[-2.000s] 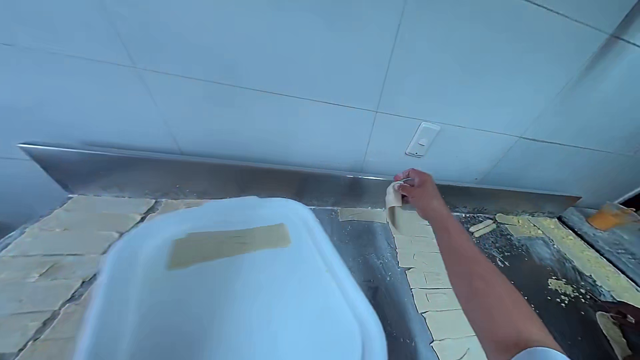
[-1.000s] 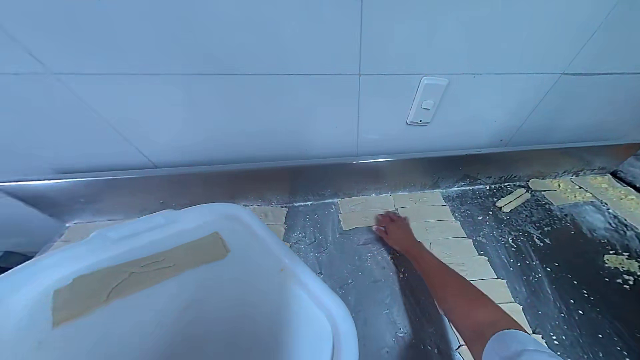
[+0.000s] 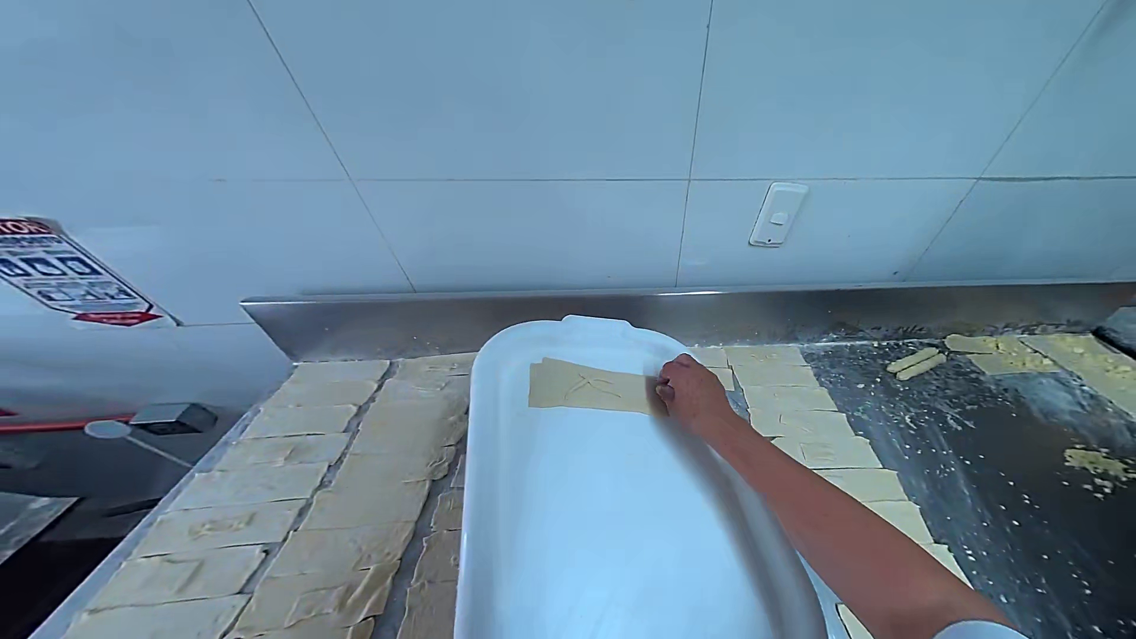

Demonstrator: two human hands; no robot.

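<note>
A flat strip of dough (image 3: 590, 388) lies across the far end of a white plastic tub (image 3: 612, 524). My right hand (image 3: 695, 390) reaches over the tub's right wall, and its fingers pinch the strip's right end. Along the right of the tub, rows of pale dough pieces (image 3: 803, 423) lie on the dark, floured worktop. More dough pieces (image 3: 248, 484) cover the worktop to the left, in columns. My left hand is out of view.
A metal backsplash (image 3: 373, 328) runs along the wall, below a white switch plate (image 3: 778, 215). Two short dough sticks (image 3: 916, 363) and dough crumbs (image 3: 1098, 463) lie at the right. A printed sign (image 3: 71, 271) hangs at the left.
My right hand has moved from the dough pieces on the worktop to the strip in the tub. The tub now stands more upright in view, and the view has shifted.
</note>
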